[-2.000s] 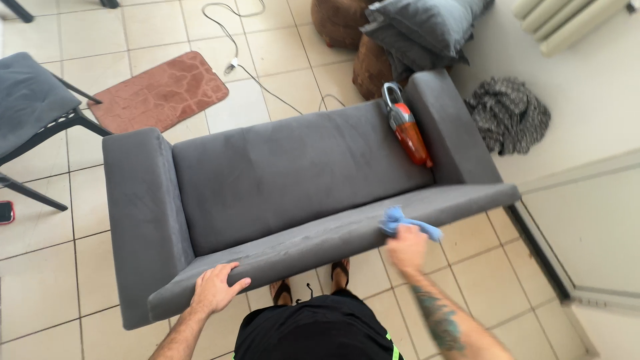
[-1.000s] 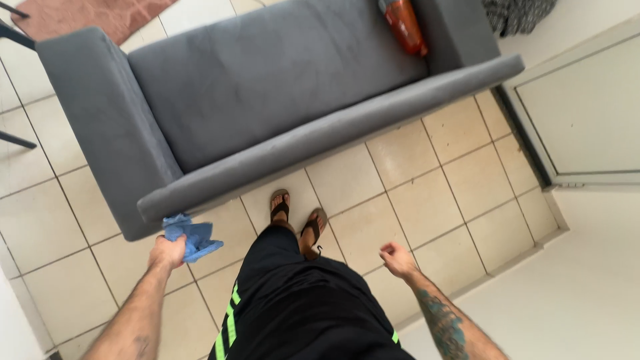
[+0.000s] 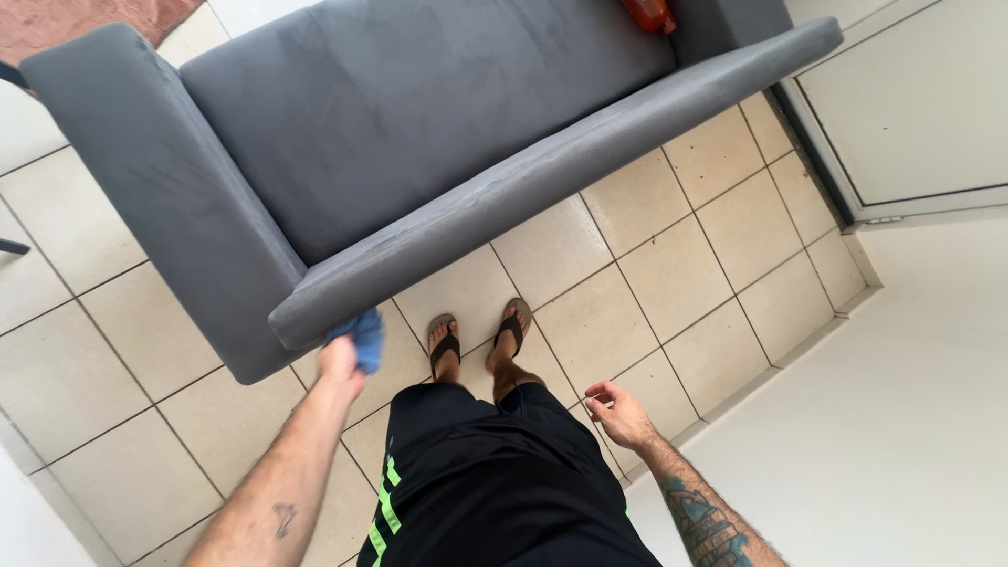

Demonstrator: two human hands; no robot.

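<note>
My left hand (image 3: 341, 365) grips a blue cloth (image 3: 368, 340), which lies against the rear side of the backrest near its left end. The hand is slightly blurred. The grey upholstered sofa (image 3: 425, 102) stands in front of me, its backrest nearest to my feet. Away from the sofa, my right hand (image 3: 618, 413) hangs over the tiled floor at the right, empty, with its fingers loosely curled and apart. On the seat's far right end lies an orange-red handheld vacuum cleaner (image 3: 650, 14), partly cut off by the top edge.
My sandalled feet (image 3: 476, 339) stand on floor tiles close behind the sofa. A white wall (image 3: 890, 378) rises at the right, with a white door (image 3: 913, 110) at the upper right. A reddish-brown mat (image 3: 87, 24) lies beyond the left armrest, and dark chair legs (image 3: 14, 246) show at the left edge.
The blue cloth was in my right hand two seconds ago and is now in my left. My right hand has left the backrest. The view has shifted down towards my feet.
</note>
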